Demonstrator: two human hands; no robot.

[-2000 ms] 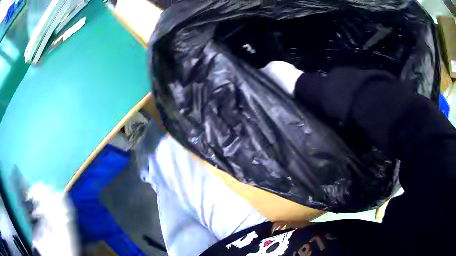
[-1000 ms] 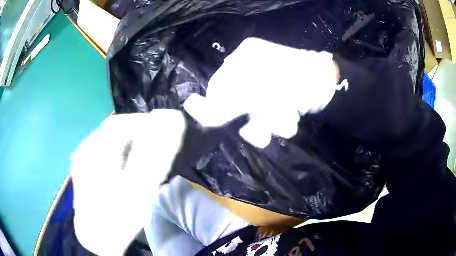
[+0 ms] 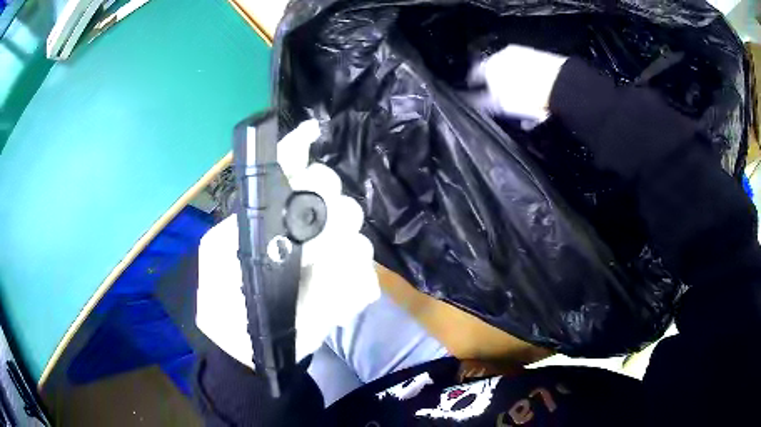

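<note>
My left hand (image 3: pixel 334 258), in a white glove, holds a long black plastic part (image 3: pixel 269 292) upright at lower centre-left. The part has ribs along its length, a round boss and a small white spot or hole beside it. My right hand (image 3: pixel 521 82), also in a white glove, reaches into the large black bin liner (image 3: pixel 467 192). Its fingers are blurred against the dark inside, so I cannot tell whether they hold anything. The liner's near wall is folded and shiny.
The green bench top (image 3: pixel 125 142) with its pale wooden edge is at the left. The tan carton (image 3: pixel 455 321) shows under the liner, near my lap. Blue crates (image 3: pixel 138 308) are below the bench. A pale object (image 3: pixel 79 25) lies at the far left.
A second ago both gloved hands were close together over the liner. Now my left hand shows the black part held upright, and my right hand has moved up and right, into the liner.
</note>
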